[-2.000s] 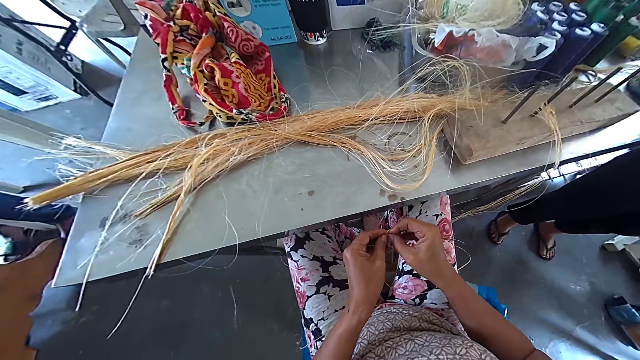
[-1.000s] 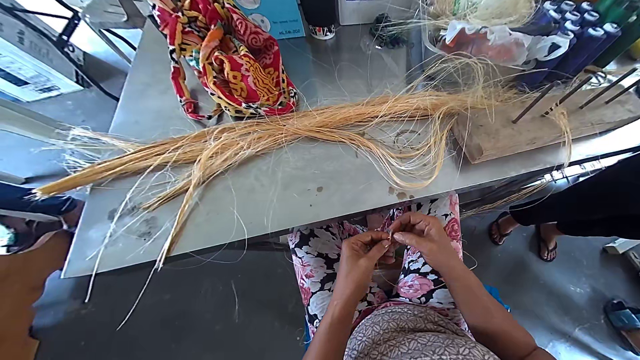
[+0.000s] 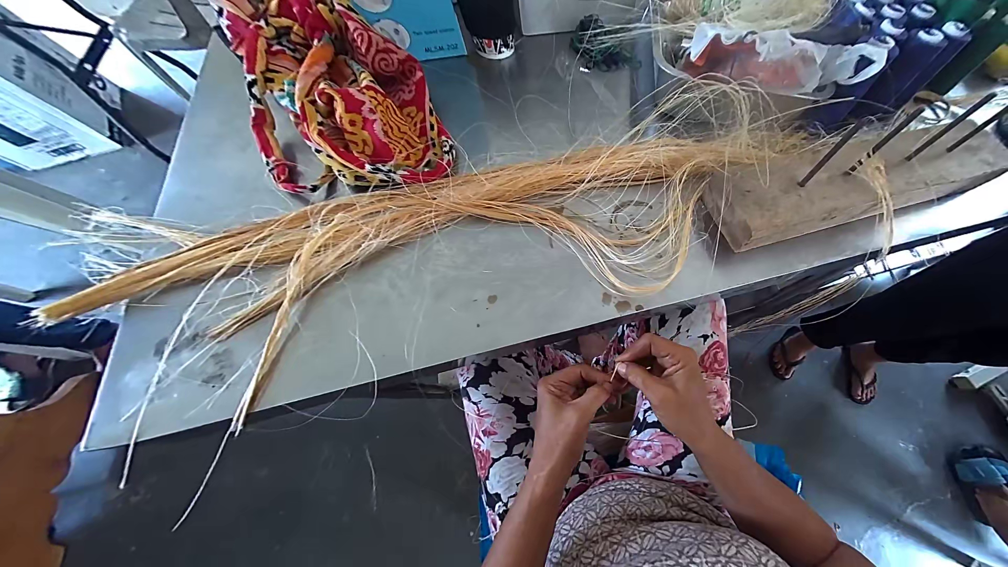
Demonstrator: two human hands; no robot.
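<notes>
My left hand (image 3: 573,395) and my right hand (image 3: 663,379) meet above my lap, just off the near edge of the grey table (image 3: 449,315). Between their fingertips they pinch a thin, pale fibre strand (image 3: 614,373). A long bundle of tan plant fibres (image 3: 409,206) lies across the table, its cut ends fanned at the left and loose loops at the right. A wooden block (image 3: 768,206) with several upright dark rods stands at the table's right, with fibres caught on it.
A red patterned cloth (image 3: 370,118) lies behind the bundle. A plastic tub with a white bag (image 3: 756,63), thread spools (image 3: 906,67) and a blue box (image 3: 417,27) stand along the back. At the right are a person's dark-trousered legs (image 3: 929,307) in sandals.
My hands are closer together now than one second ago, when a small gap showed between them. The fibre bundle and the block have stayed in place.
</notes>
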